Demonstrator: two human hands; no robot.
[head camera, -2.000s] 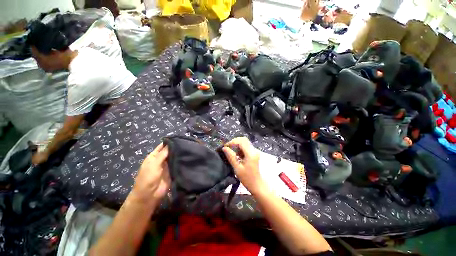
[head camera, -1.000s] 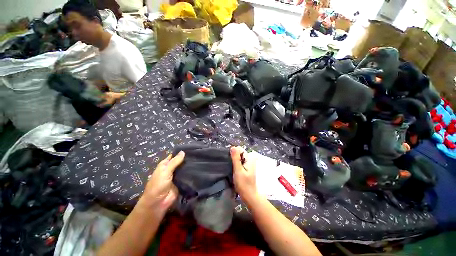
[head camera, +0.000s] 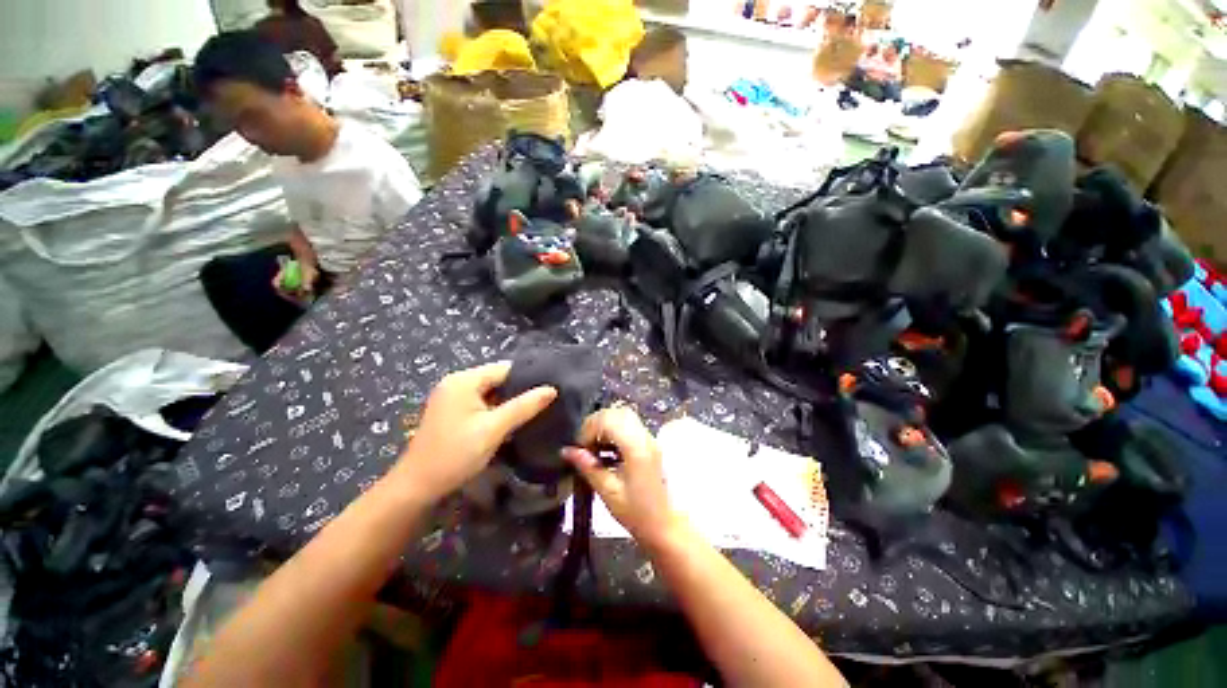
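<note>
A dark grey soft bag (head camera: 549, 383) is held up over the table's near edge, its dark side up. My left hand (head camera: 468, 419) grips it on the left, thumb on top. My right hand (head camera: 622, 461) pinches its lower right edge with bent fingers. Whether a small tool is in my right hand cannot be told. A black strap (head camera: 576, 538) hangs down from the bag. The bag's face and opening cannot be made out.
A heap of grey bags (head camera: 841, 242) with black straps covers the table's (head camera: 357, 363) back and right. White paper (head camera: 713, 470) with a red stick (head camera: 778, 509) lies right of my hands. A person (head camera: 337, 175) sits left beyond a sack of dark bags (head camera: 101, 470).
The bag is turned and bunched smaller, lifted slightly away from me. My left thumb now lies over it, and my right hand has moved lower. The other person no longer holds up a dark bag.
</note>
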